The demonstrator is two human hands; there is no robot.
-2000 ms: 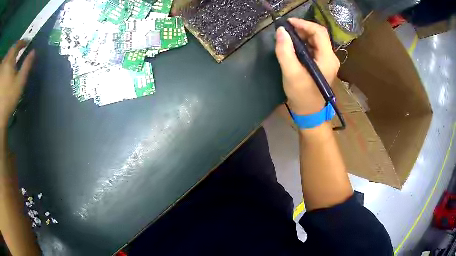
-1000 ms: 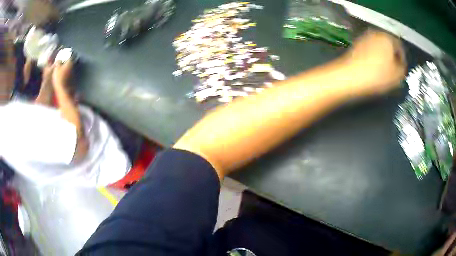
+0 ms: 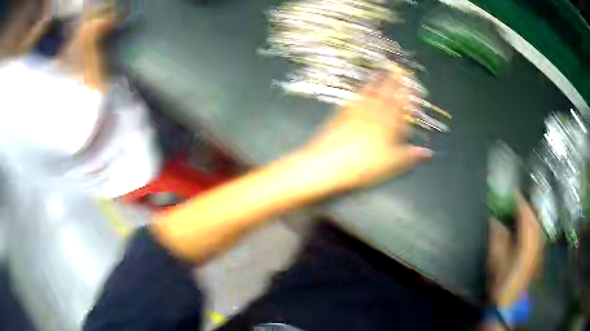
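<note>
The picture is strongly blurred. My left hand (image 3: 382,126) reaches over the near right part of a heap of small white and yellowish components (image 3: 323,42). Its thumb is apart from the fingers and I see nothing in it. My right hand (image 3: 517,249), with a blue wrist band (image 3: 515,312), is at the lower right. A green and whitish board (image 3: 502,184) shows at its fingertips; blur hides whether it is gripped. No soldering iron can be made out. More boards (image 3: 559,171) lie in a glaring pile beyond the right hand.
A dark green bench mat (image 3: 446,187) lies under the work. A green board pile (image 3: 466,42) is at the far side, near a pale bench edge strip (image 3: 517,42). At left is another person in white (image 3: 48,123), beside a red object (image 3: 178,184) below the bench edge.
The view has swung left from the right side of the bench. Since the last earlier frame my left hand has moved from near the boards to the component heap. My right hand has come into view.
</note>
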